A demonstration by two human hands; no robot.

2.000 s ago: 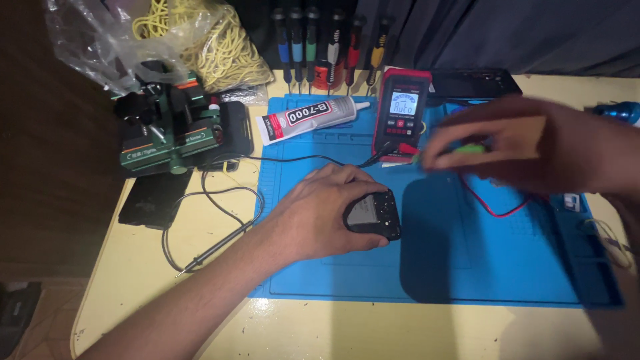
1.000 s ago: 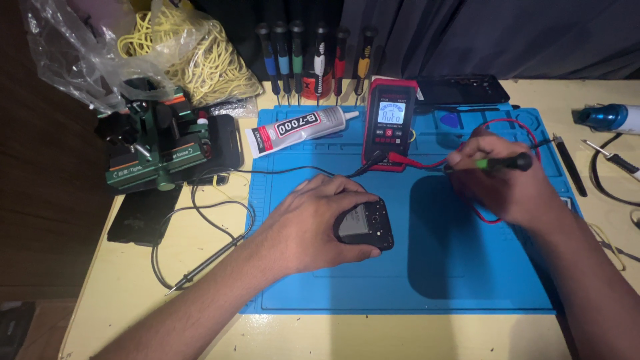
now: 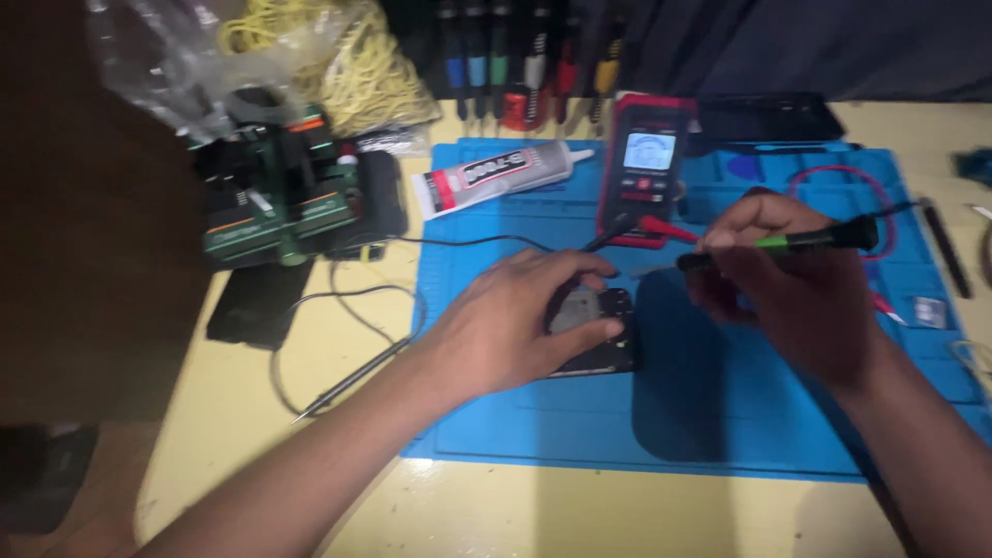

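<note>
My left hand (image 3: 535, 325) holds an opened phone (image 3: 612, 356) at the middle of the blue silicone work mat (image 3: 573, 426), fingers at its far edge and thumb across its upper face. Between them part of a grey inner piece shows. To the right, my right hand (image 3: 783, 287) grips a green and black screwdriver (image 3: 783, 242), its thin shaft pointing left, just above and right of the phone. Beyond the hands lies a red and black digital multimeter (image 3: 645, 170) with a lit screen; black and red leads run from its near end. The screwdriver tip is blurred.
A B-7000 glue tube (image 3: 496, 178) lies left of the multimeter, with several screwdrivers (image 3: 535, 70) standing behind. At the left are a green clamp-like device (image 3: 287, 201), bagged yellow cord (image 3: 372, 77) and a black test probe (image 3: 349, 380). Black tweezers (image 3: 944, 246) lie at the right.
My right hand has come lower and turned the screwdriver's shaft toward the phone's side. My left hand stays on the phone, its fingers more raised and arched.
</note>
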